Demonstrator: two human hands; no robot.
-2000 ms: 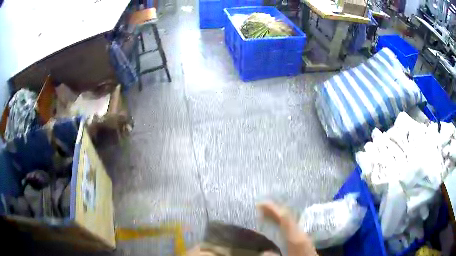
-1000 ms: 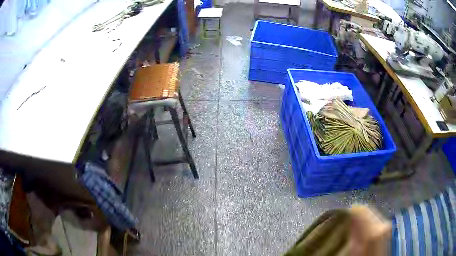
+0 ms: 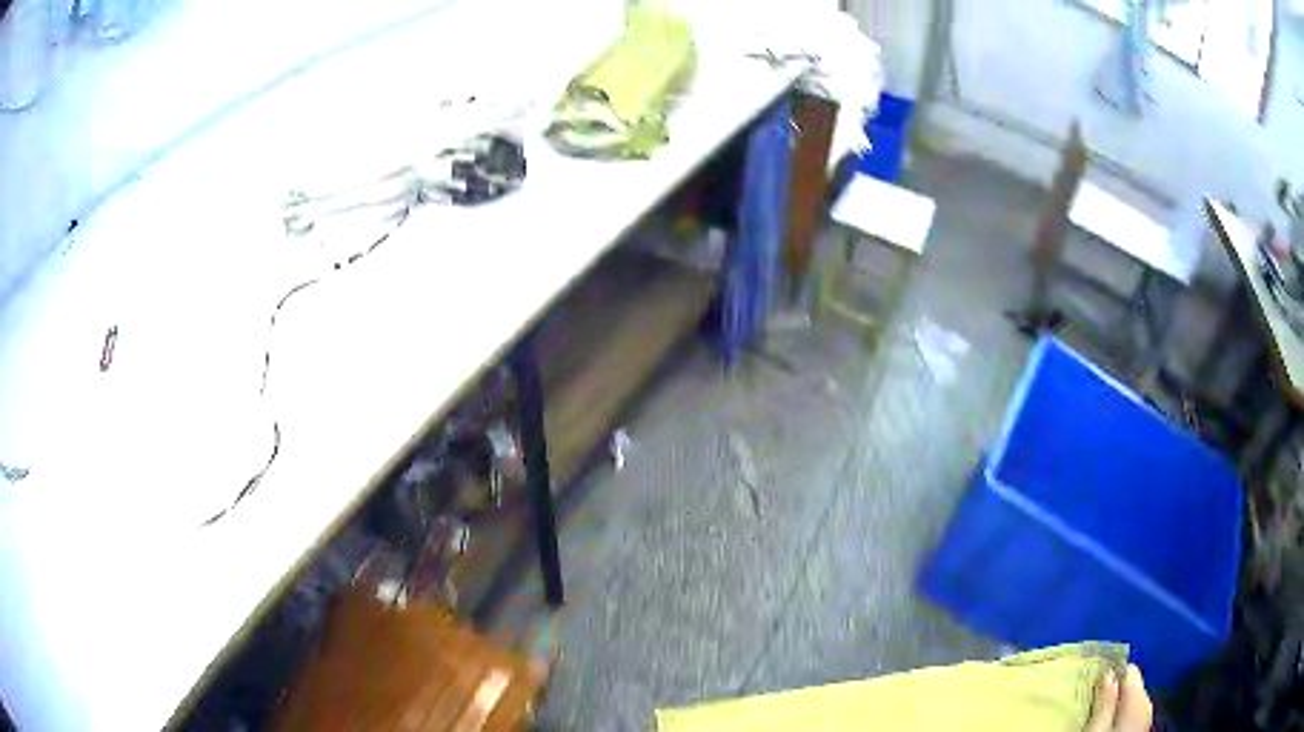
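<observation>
A yellow-green olive cloth piece point(image 3: 894, 702) stretches across the bottom right, cut off by the lower edge. My right hand point(image 3: 1130, 704) shows only as fingers at its right end, closed on the cloth. My left hand is not in view. On the white table point(image 3: 157, 572) lies a small bundle with a pale side and a dark end point(image 3: 486, 169). A long thin black tie point(image 3: 272, 343) trails from it towards the near edge. A folded olive pile point(image 3: 629, 89) lies farther back near the table's right edge. A small red tool point(image 3: 109, 348) lies at the left.
A wooden-topped stool point(image 3: 415, 672) stands by the table's near edge, beside a dark table leg point(image 3: 535, 479). A large blue bin point(image 3: 1101, 501) stands on the right. A white-topped stool point(image 3: 884, 215) stands beyond the table. Blue cloth point(image 3: 758, 236) hangs at the table's side.
The view has moved forward along the aisle and turned towards the table. The bin with fanned pieces has left the view. The olive cloth now stretches left from my right hand.
</observation>
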